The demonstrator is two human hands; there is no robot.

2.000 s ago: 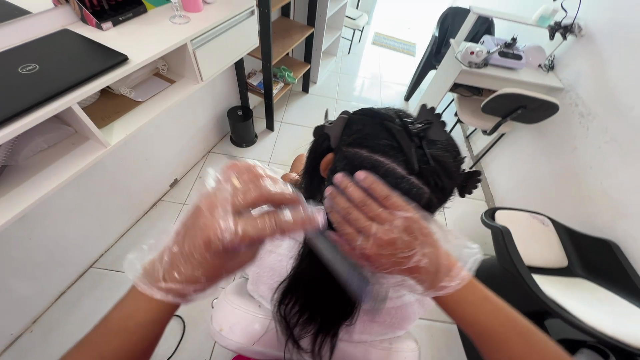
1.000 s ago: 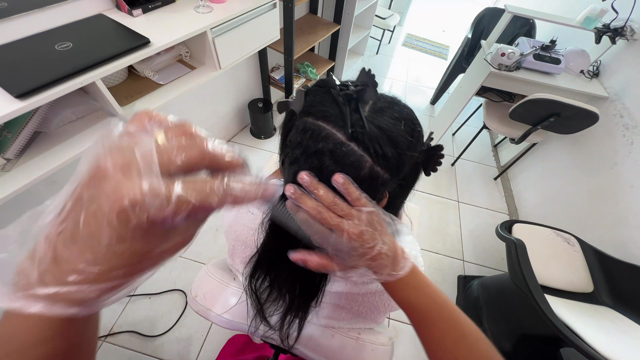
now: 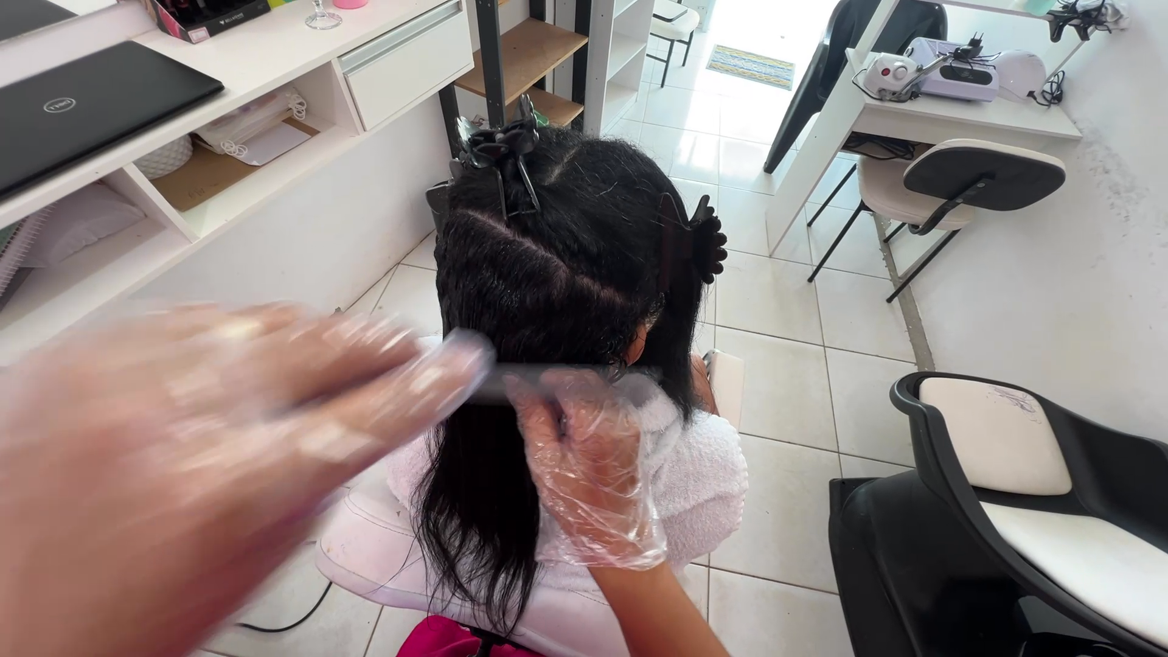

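A seated person's long black hair (image 3: 529,301) shows from behind, parted across the back of the head. Black claw clips (image 3: 502,151) hold the top, and another claw clip (image 3: 698,242) sits at the right side. My left hand (image 3: 228,429), blurred and in a clear plastic glove, grips the end of a dark comb (image 3: 520,383) lying across the hair. My right hand (image 3: 593,465), gloved likewise, is at the comb and hair with curled fingers; whether it holds strands is unclear. A white towel (image 3: 703,474) covers the person's shoulders.
A white counter (image 3: 274,50) with a closed laptop (image 3: 100,105) runs along the left. At the right stands a black washing chair with pale cushions (image 3: 995,433). Behind it are a stool (image 3: 985,182) and a white table (image 3: 967,119) with devices. A cable (image 3: 292,616) lies on the floor.
The view has shifted closer to the head. My right hand, earlier spread flat over the hair, is now lower with its fingers curled. The comb now lies nearly level across the hair.
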